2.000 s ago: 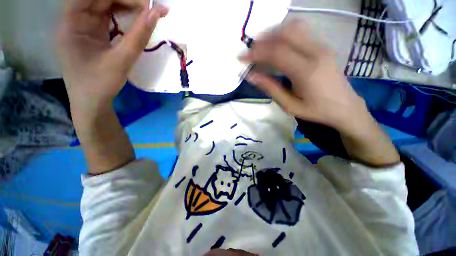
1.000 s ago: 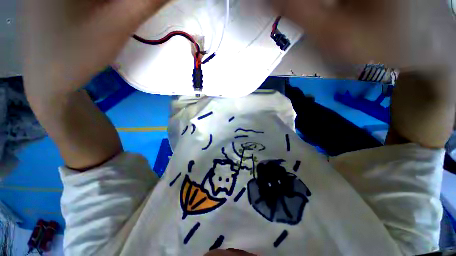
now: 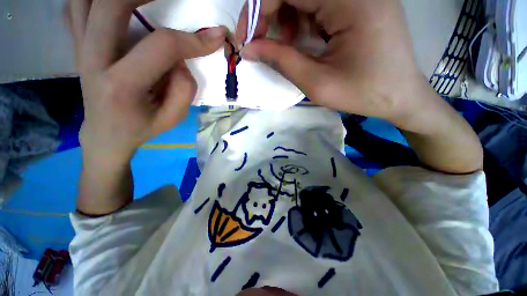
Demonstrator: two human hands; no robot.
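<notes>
The white glossy panel (image 3: pixel 266 87) lies flat at the bench's front edge, partly covered by my hands. A dark connector (image 3: pixel 231 87) with red and black wires (image 3: pixel 233 62) lies upright in view near the panel's front rim. My left hand (image 3: pixel 147 75) has thumb and index fingertips together at the top of these wires. My right hand (image 3: pixel 341 63) pinches the white lead (image 3: pixel 252 20) close to the same wires, its fingertips almost touching my left ones. What exactly the left fingertips pinch is too small to tell.
A dark perforated tray (image 3: pixel 456 49) lies on the bench at the right, beside stacked white housings (image 3: pixel 505 49) with cords. The pale grey bench (image 3: pixel 34 46) reaches to the left. Below is a blue floor (image 3: pixel 52 179) with a yellow line. A dark red object (image 3: pixel 51 267) is at lower left.
Both hands have come down from the top of the picture and together over the red and black wires. The white lead is now between my right fingertips. The second connector at right is hidden.
</notes>
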